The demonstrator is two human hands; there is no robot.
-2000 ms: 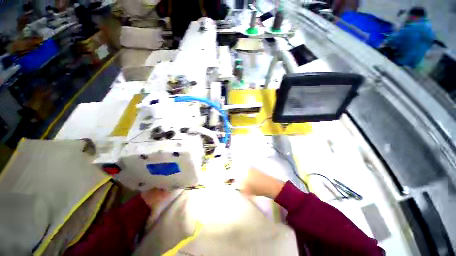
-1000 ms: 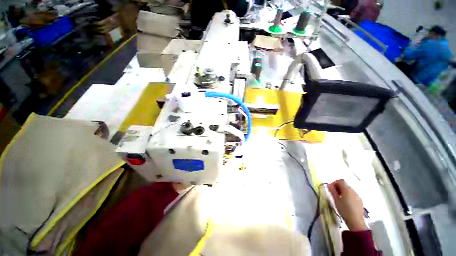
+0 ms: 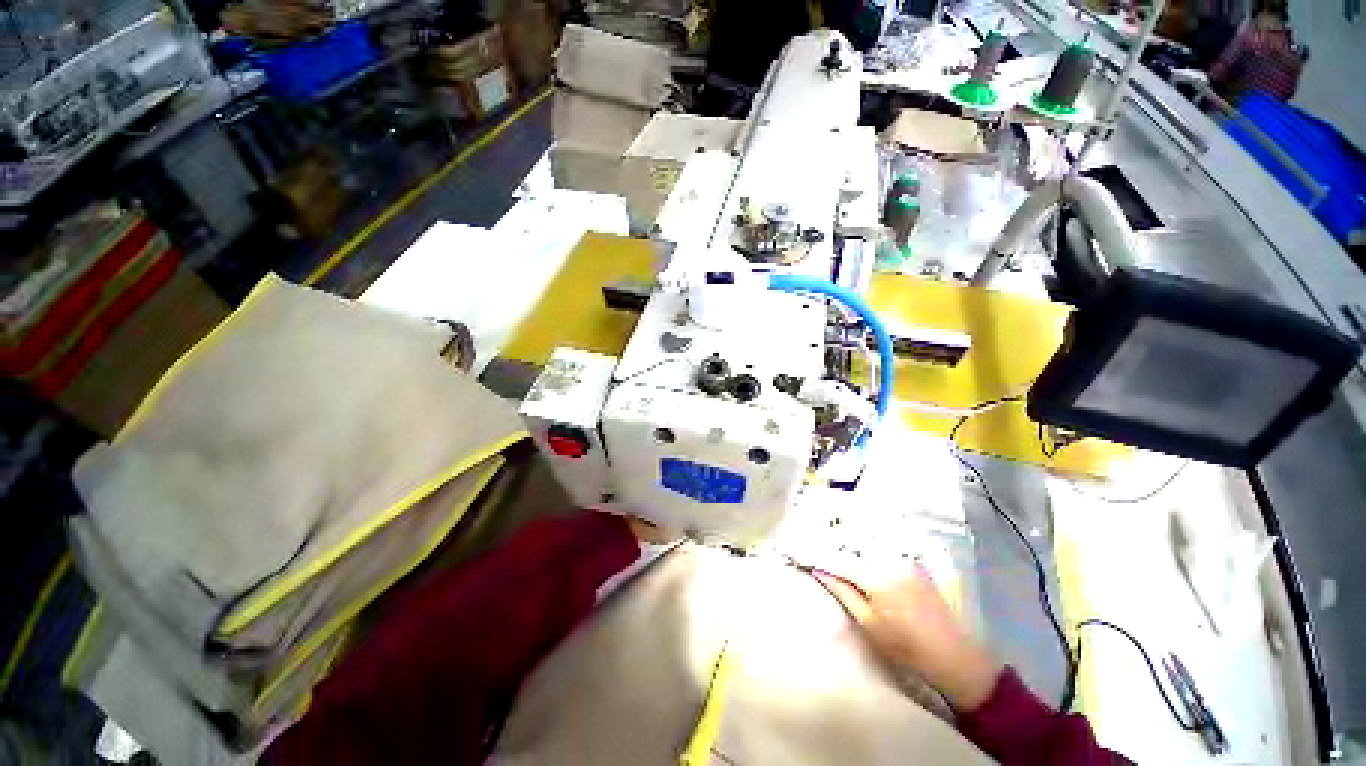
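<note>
A beige fabric panel (image 3: 614,676) with a yellow binding strip (image 3: 710,706) lies in front of the sewing machine head (image 3: 692,457), its far edge under the head. My left hand (image 3: 649,528) is mostly hidden behind the machine head and sleeve; only a sliver shows at the panel's left far edge. My right hand (image 3: 917,626) is at the panel's right far edge, fingers pointing towards the needle area. A thin dark reddish line (image 3: 827,575) shows at its fingertips; I cannot tell what it is. Glare hides the grip.
A folded stack of beige, yellow-edged pieces (image 3: 322,449) lies left of the machine. A touchscreen (image 3: 1198,367) stands at the right on an arm. Dark snips (image 3: 1197,703) and a thin cable (image 3: 1034,561) lie on the right. Yellow boards (image 3: 966,322) flank the head.
My right hand has come back from the table on the right to the panel's right edge. My left arm stays by the machine head. The view has shifted, so the machine appears further right.
</note>
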